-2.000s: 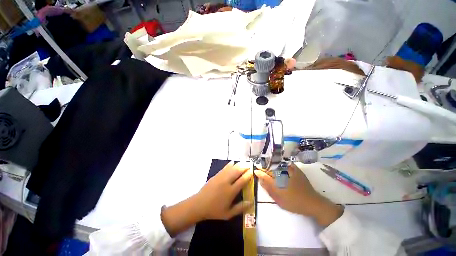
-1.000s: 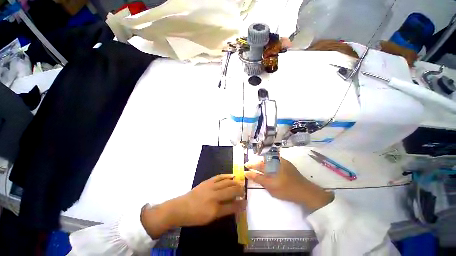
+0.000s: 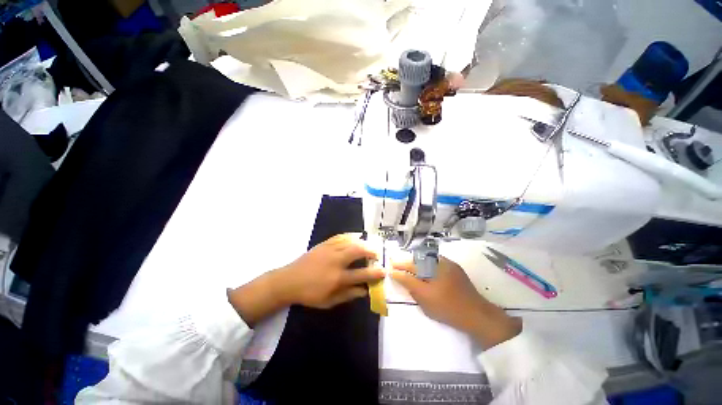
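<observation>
A long black fabric panel [image 3: 328,344] lies on the white machine bed, its right edge in line with the needle area, its lower end over the table's front edge. A yellow strip [image 3: 378,300] lies along that edge, partly hidden by my fingers. My left hand [image 3: 336,273] presses on the panel and strip, left of the presser foot. My right hand [image 3: 447,297] is just right of the foot, fingertips at the fabric edge; whether they grip anything cannot be told. The white sewing machine head [image 3: 491,158] is above; its needle is not clearly visible.
Pink and blue snips [image 3: 522,274] lie right of my right hand. A large black fabric pile [image 3: 131,190] drapes over the left side. Cream fabric [image 3: 293,47] is heaped behind the machine. A clear plastic box [image 3: 673,324] is at right, and a measuring tape [image 3: 435,389] runs along the front edge.
The black panel and yellow strip have moved away from me past the needle, so less strip shows below my fingers. My left hand has moved forward with them. The camera view has shifted slightly.
</observation>
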